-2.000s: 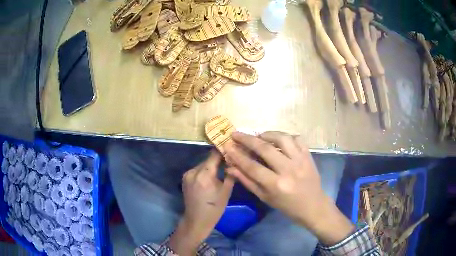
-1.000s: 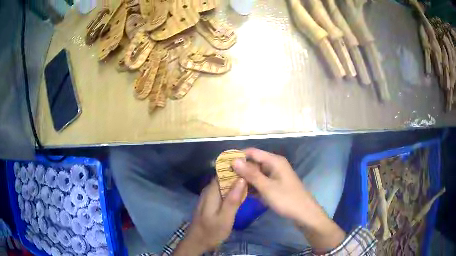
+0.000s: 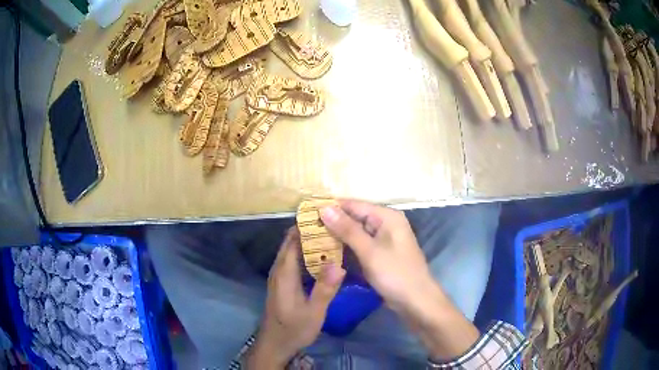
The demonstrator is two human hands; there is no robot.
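Note:
A striped wooden sole plate is held upright between both my bare hands, just at and below the table's front edge. Its plain side with a small hole near the lower end faces me. My left hand grips its lower end with the thumb on the face. My right hand holds the upper end with thumb and fingers. The back of the plate, and whether anything is joined to it, is hidden.
A heap of loose sole plates lies at table left, beside a smartphone. Glued legs lie right of the middle. More legs are at the far right. Blue crates stand left and right. A white bottle is behind.
The plate was lowered from the table edge, then raised a little towards it. It has turned, and its hole now shows near the lower end. The view has shifted.

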